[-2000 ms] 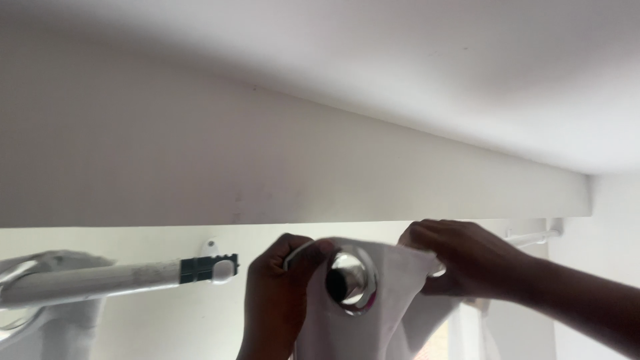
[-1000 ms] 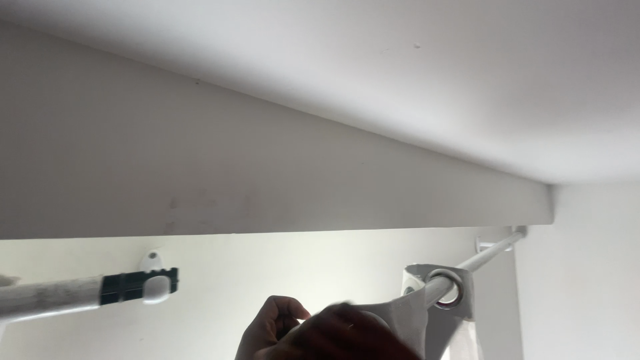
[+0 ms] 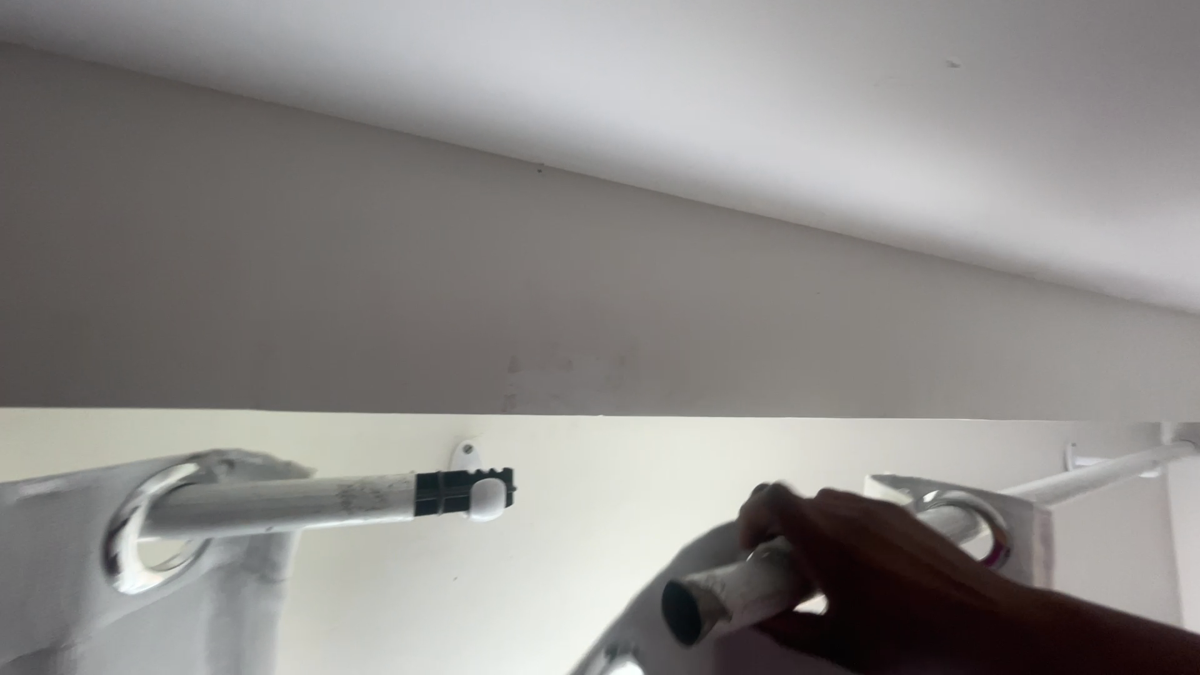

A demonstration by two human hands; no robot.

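Observation:
My right hand (image 3: 872, 562) grips a white curtain rod (image 3: 741, 595) near its hollow end, which points toward me and to the left. A grey curtain (image 3: 656, 609) hangs at that hand, partly hidden behind it, with a metal eyelet (image 3: 623, 661) at the bottom edge. Beyond the hand, another eyelet (image 3: 989, 530) of curtain fabric rings the rod. At the left, a second rod section (image 3: 291, 506) ends in a black ribbed connector (image 3: 450, 492), apart from the held rod. My left hand is out of view.
A grey curtain (image 3: 56, 562) with an eyelet (image 3: 131, 539) hangs on the left rod section. A small white wall bracket (image 3: 466, 457) is by the connector, another (image 3: 1073, 457) at the right. A long beam (image 3: 562, 291) runs above the rods, under the ceiling (image 3: 750, 94).
The rod's hollow end, inside an eyelet held by both hands two seconds ago, now sticks out bare at my right hand. My left hand has left the view.

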